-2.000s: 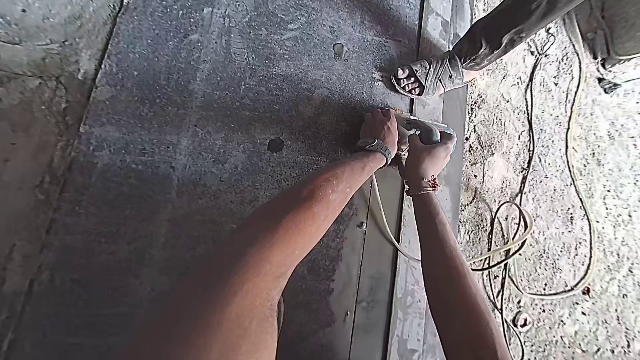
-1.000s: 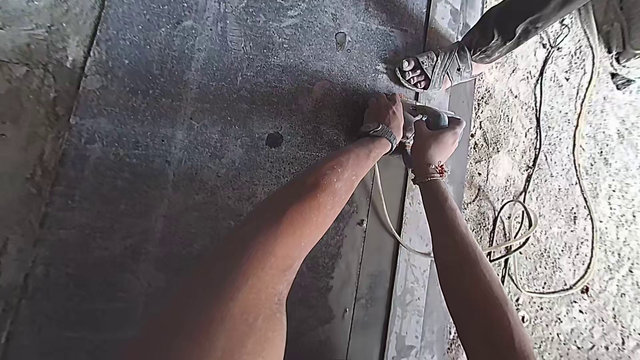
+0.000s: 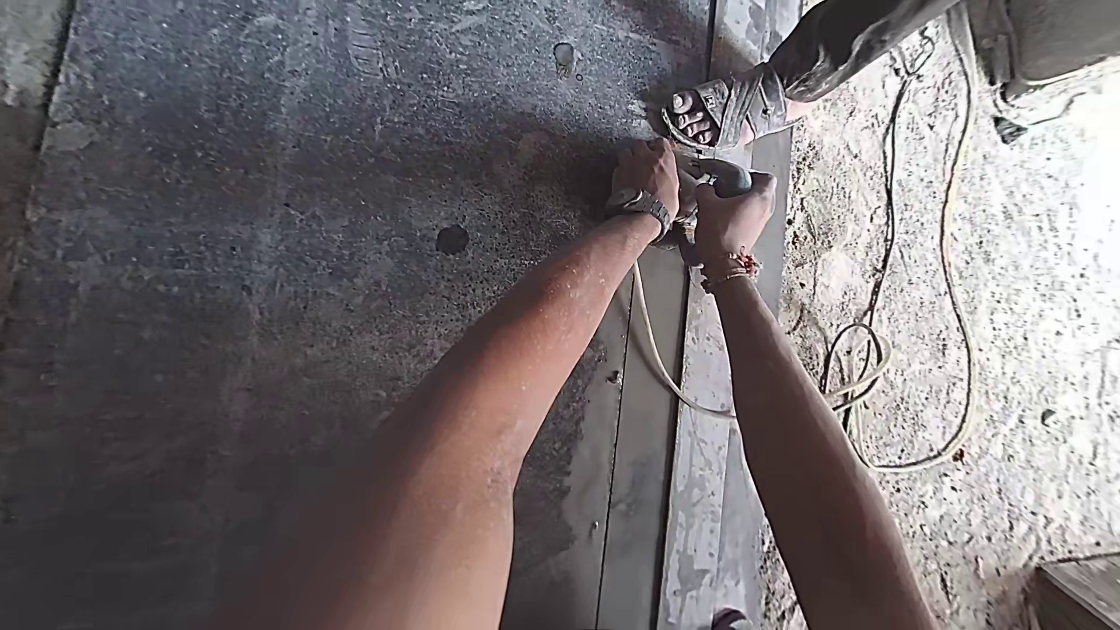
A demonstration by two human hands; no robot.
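With a watch on its wrist, my left hand (image 3: 648,175) is closed on the front part of a corded power tool (image 3: 728,178), whose exact kind is mostly hidden under the hands. My right hand (image 3: 735,214), with a red thread bracelet, grips the tool's rear handle. The tool is at the edge of a dark, dusty stone slab (image 3: 350,262), over the long narrow strips beside it. A pale cord (image 3: 652,341) hangs from the tool and passes under my right forearm. The working end of the tool cannot be seen.
Another person's foot in a strapped sandal (image 3: 744,109) is just beyond the tool, on the slab's edge. Looped cords (image 3: 967,350) lie on rough, pale ground (image 3: 1032,306) at the right. A block-like object (image 3: 1081,591) is at the bottom right corner.
Both hands keep their hold on the tool. The other person's sandalled foot remains close beyond it. Nothing has been let go.
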